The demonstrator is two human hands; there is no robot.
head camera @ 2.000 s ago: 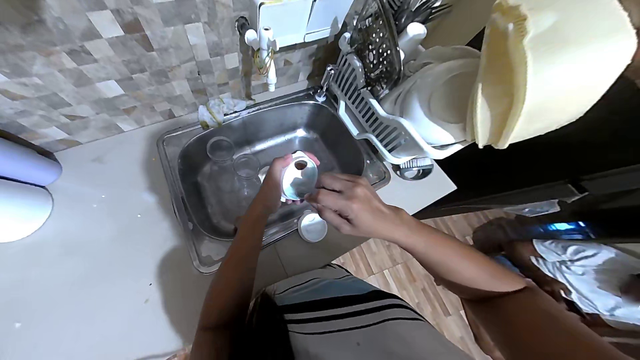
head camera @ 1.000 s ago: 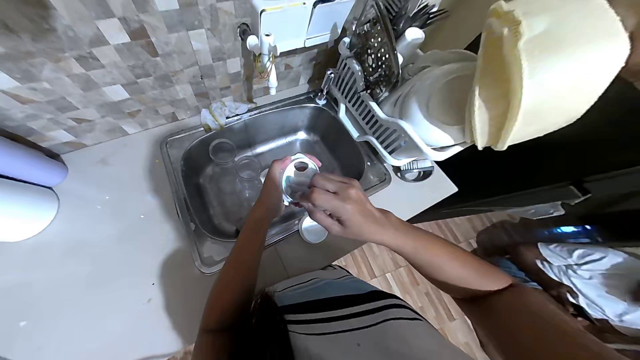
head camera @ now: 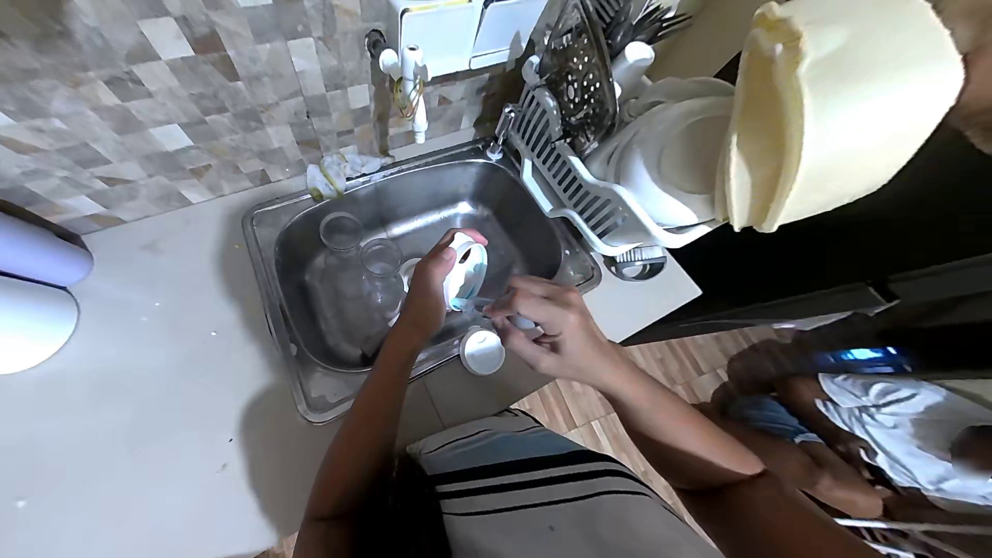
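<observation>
Over the stainless steel sink (head camera: 341, 310), my left hand (head camera: 430, 287) grips a white plastic ring-shaped piece (head camera: 467, 271) with an opening in it, tilted toward my right. My right hand (head camera: 546, 322) holds a small brush-like tool (head camera: 474, 304) whose bluish end touches the lower rim of that piece; the fingers hide much of its handle. A round white lid or cup (head camera: 482, 351) rests at the sink's front edge, just below my hands. Inside the basin lie clear round cups or containers (head camera: 341, 231), left of my left hand.
A white dish rack (head camera: 577, 182) with plates (head camera: 674, 163) stands right of the sink. A white faucet (head camera: 415, 93) juts from the tiled wall. A wet cloth (head camera: 341, 172) lies at the back rim. A cream-coloured item (head camera: 845, 108) hangs at upper right. Another person (head camera: 891, 426) is at lower right.
The white piece in my left hand has turned and now tilts toward the right. My right hand has drawn back slightly from its centre, and the tool's end is now visible at its lower rim.
</observation>
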